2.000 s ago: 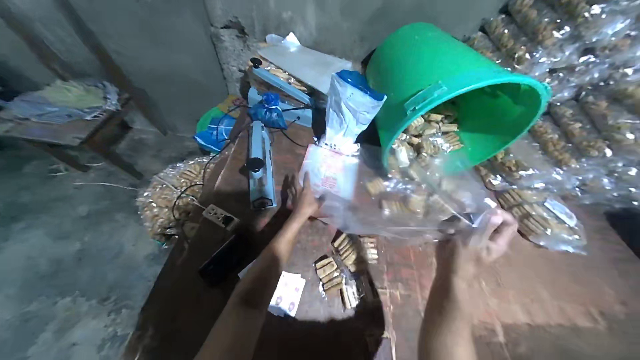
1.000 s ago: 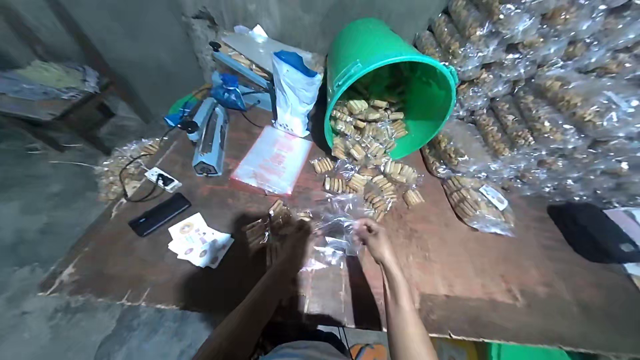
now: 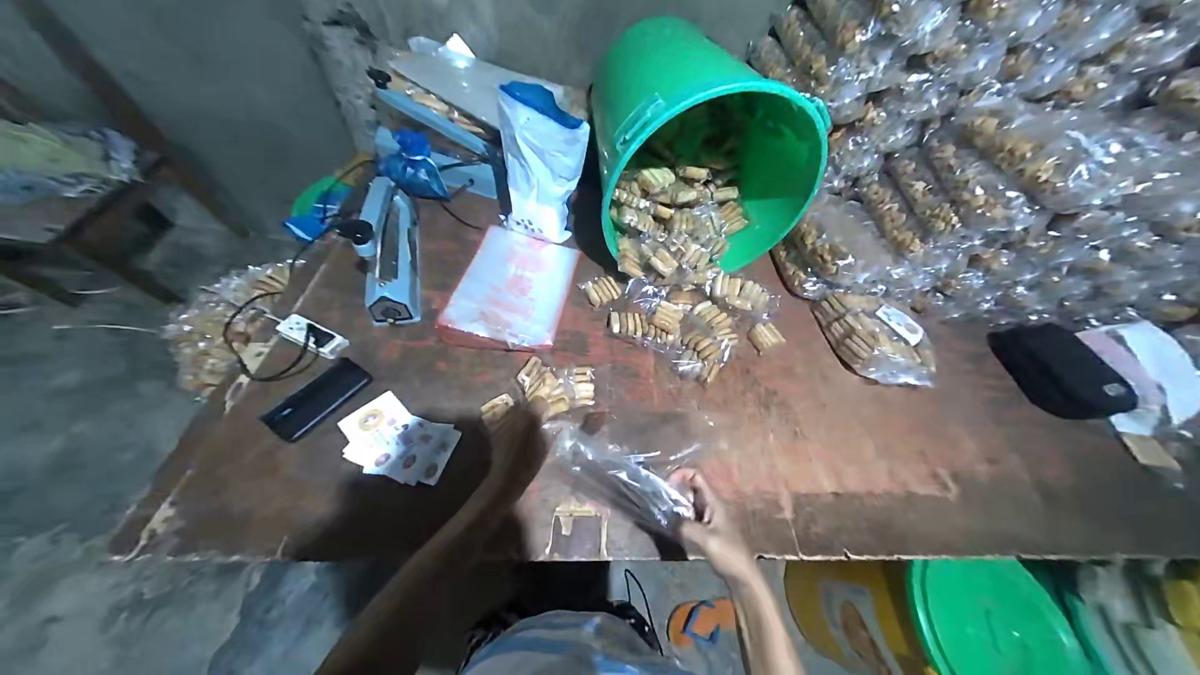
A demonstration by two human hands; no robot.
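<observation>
My right hand point(image 3: 701, 511) grips a clear plastic bag point(image 3: 628, 473) near the table's front edge. My left hand point(image 3: 520, 427) is at a small group of wrapped biscuit packs point(image 3: 558, 384); its fingers are blurred and dark, so its grip cannot be told. More small wrapped packs point(image 3: 689, 323) lie loose before the mouth of a green plastic bucket point(image 3: 647, 122), which rests on its side with packs inside. Left of them lies a stack of flat clear plastic bags point(image 3: 514, 291).
Blue impulse sealers point(image 3: 394, 253), a white-and-blue pouch point(image 3: 544, 159), a black phone point(image 3: 317, 398), printed paper labels point(image 3: 398, 439) and a power strip point(image 3: 312, 336) are at the left. Filled bags point(image 3: 937, 206) are piled at the right, near a black pouch point(image 3: 1062, 369).
Two seconds ago both hands were by the flat bag stack and bucket mouth; now they are nearer the front edge. Since one second ago, my hands have moved apart. The view has shifted.
</observation>
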